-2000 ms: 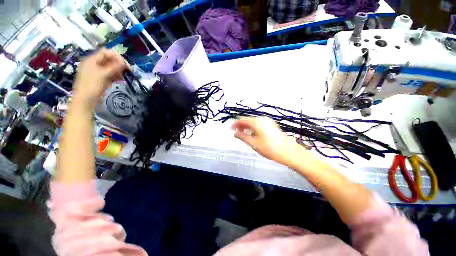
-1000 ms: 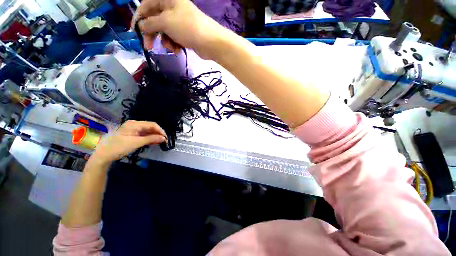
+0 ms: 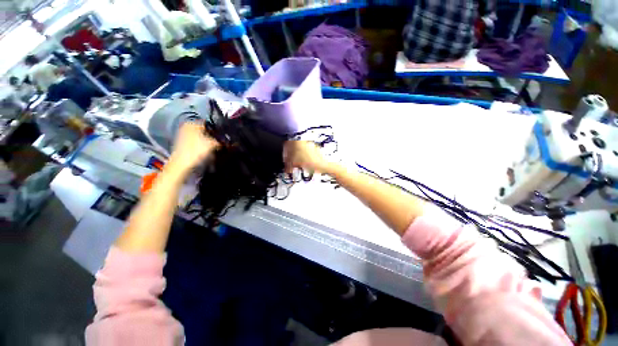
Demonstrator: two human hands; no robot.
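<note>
A bushy pile of black strips [image 3: 240, 162] lies on the left part of the white table, in front of the light purple bin [image 3: 295, 101]. My left hand [image 3: 193, 145] is at the pile's left side, its fingers blurred and partly hidden in the strips. My right hand [image 3: 301, 157] is at the pile's right side, fingers curled against the strips. Whether each hand grips strips cannot be told. Loose cut strips [image 3: 467, 216] lie in a rough bundle at the right, beyond my right forearm. Scissors with red and yellow handles [image 3: 581, 312] lie at the right edge.
A white sewing machine [image 3: 569, 159] stands at the right, with a black phone [image 3: 604, 270] near it. A grey machine housing [image 3: 169, 121] is behind my left hand. A ruler [image 3: 339, 244] runs along the near table edge. A person in a checked shirt [image 3: 440, 30] is beyond the table.
My right hand has come down from above the bin to the pile's right side. My left hand has moved up to the pile's left side. The pile's top is raised and spread. The view has shifted.
</note>
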